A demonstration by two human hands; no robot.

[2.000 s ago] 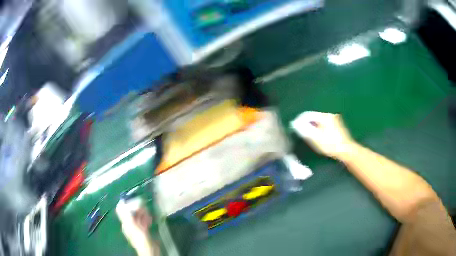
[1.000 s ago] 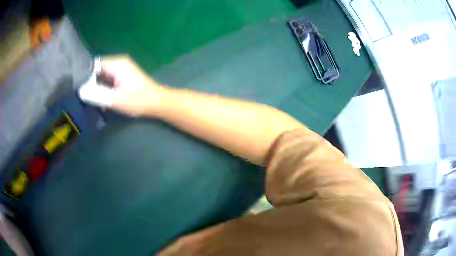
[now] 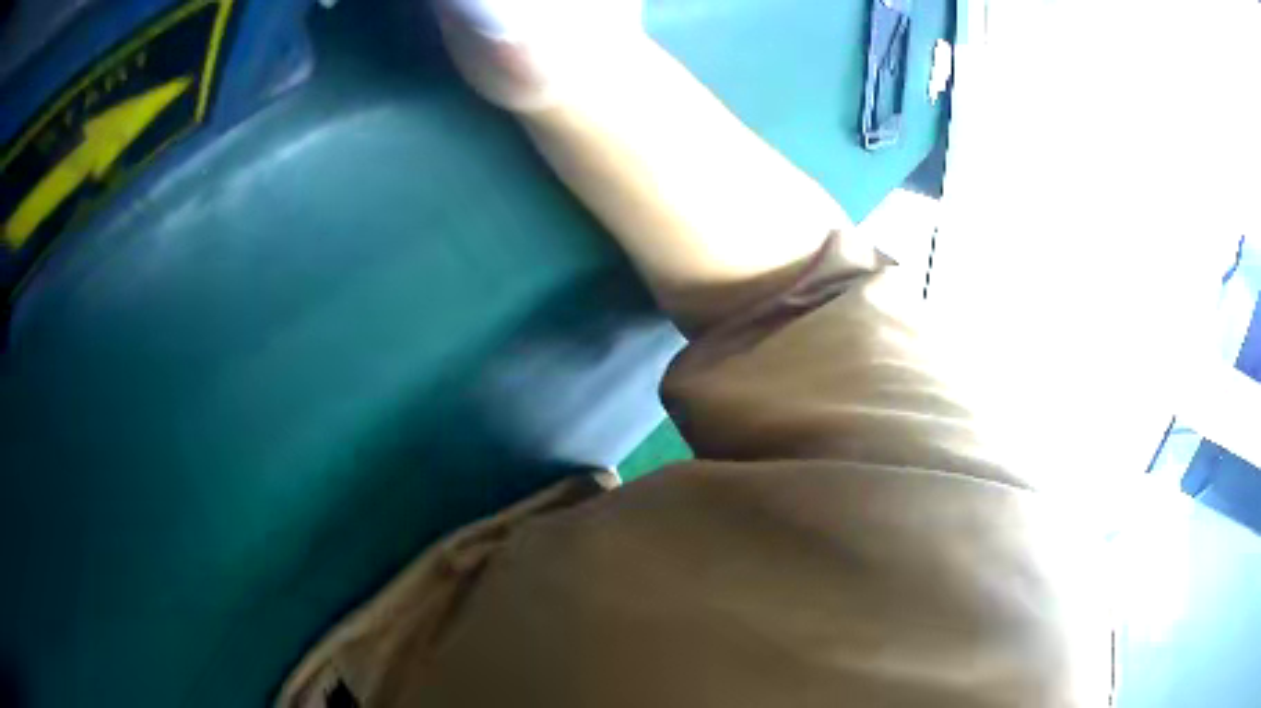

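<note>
The blue press base (image 3: 263, 62) is cut off at the top left, with a yellow arrow (image 3: 97, 159) and the word START on its black panel. My right hand (image 3: 505, 42) is at the top edge, blurred and partly cut off, to the right of the press base. Its fingers are not clear, and I cannot tell whether it holds anything. My left hand is out of the picture. A phone part (image 3: 885, 76) with a dark rim lies on the mat at the upper right, beyond my right forearm.
The green mat (image 3: 277, 401) covers the bench. A small white thing (image 3: 940, 69) lies beside the phone part. My brown sleeve and clothing fill the lower middle. The right side is washed out by glare, with blue and white shapes at the far right.
The view has swung right and down, so the press has moved to the top left corner and partly out of view. My left hand has left the picture. My right hand now sits at the top edge.
</note>
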